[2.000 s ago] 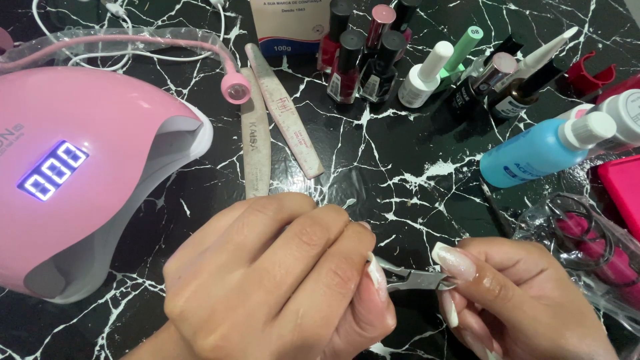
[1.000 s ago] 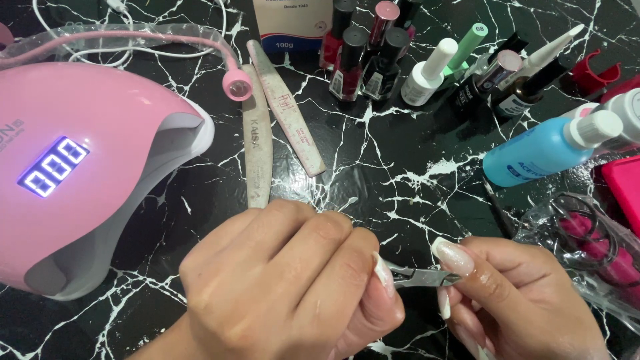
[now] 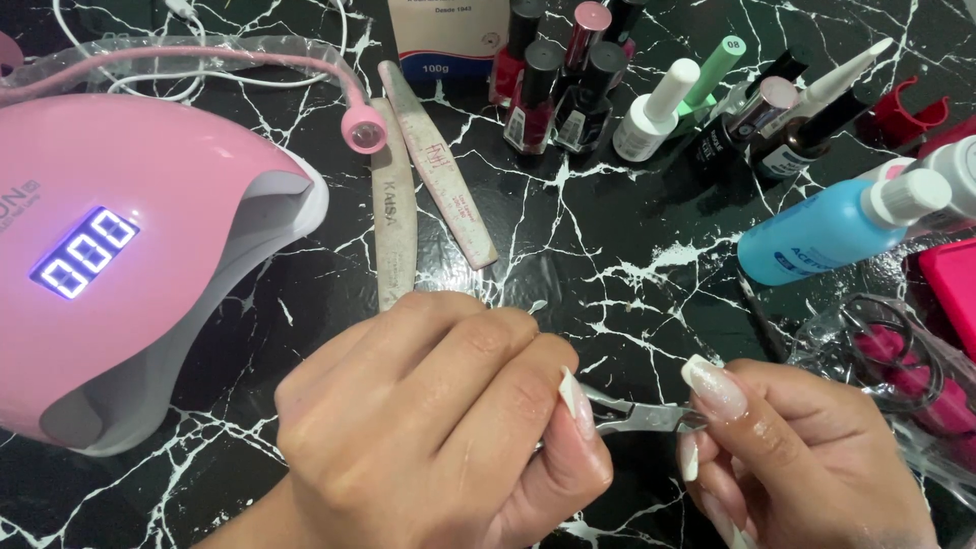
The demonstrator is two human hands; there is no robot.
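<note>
My left hand (image 3: pixel 442 427) is closed around metal nail nippers (image 3: pixel 637 418), back of the hand up; its fingers hide the handles. The nippers' jaws point right and touch the side of my right thumb by its long, white-tipped nail. My right hand (image 3: pixel 801 450) has its fingers curled below the thumb; whether it grips the jaws cannot be told. Two worn nail files, one (image 3: pixel 395 213) partly behind my left hand and one (image 3: pixel 442 171) slanting beside it, lie on the black marble-patterned surface (image 3: pixel 610 305).
At left stands a pink nail lamp (image 3: pixel 152 168) with a lit display, below a pink flexible-neck light (image 3: pixel 364 128). Nail polish bottles (image 3: pixel 534 99) stand at the back. Toward the right are a blue bottle (image 3: pixel 816 229), a red holder (image 3: pixel 907 114) and a clear plastic bag (image 3: pixel 900 366).
My left hand has shifted slightly to the right since the earliest frame. The nippers' jaws have turned a little and stay at my right thumb.
</note>
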